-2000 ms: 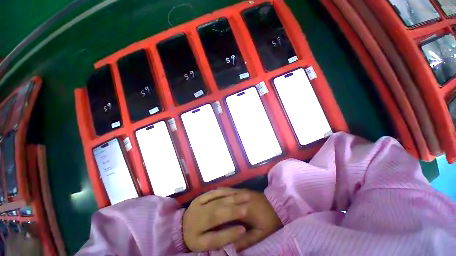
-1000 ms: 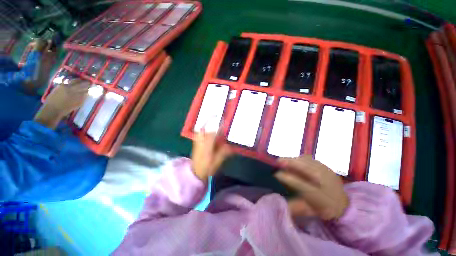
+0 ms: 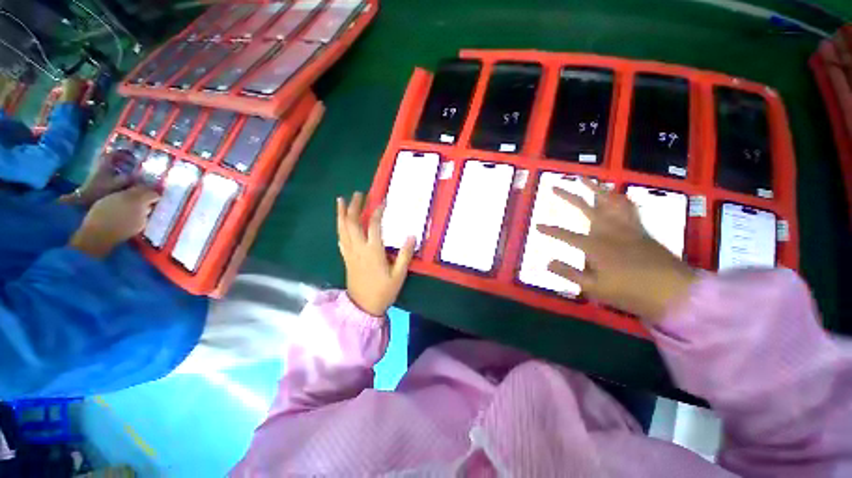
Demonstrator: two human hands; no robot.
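A red-orange foam tray [image 3: 467,54] holds two rows of smartphones. The far-row phones, such as this dark phone [image 3: 579,103], have black screens with pale "59"-like marks. The near-row phones, such as this white-screen phone [image 3: 476,219], glow white; the rightmost near phone [image 3: 747,233] shows faint text lines. My left hand [image 3: 369,257] is open at the tray's near left corner, fingers spread by the leftmost white phone. My right hand [image 3: 617,247] is open over the middle of the near row, fingers spread above a white screen and partly hiding the phone beside it. Touch cannot be told.
At the left, a person in blue sleeves [image 3: 84,308] has hands over another red tray of phones [image 3: 220,280]. A further phone tray [image 3: 280,105] overlaps its far side. Red trays [image 3: 836,89] stand at the right edge. The bench [image 3: 355,140] is green.
The view has swung left from my clasped hands. My hands are apart; since the last earlier frame, the right has moved from near my body onto the near row, and the left has spread its fingers.
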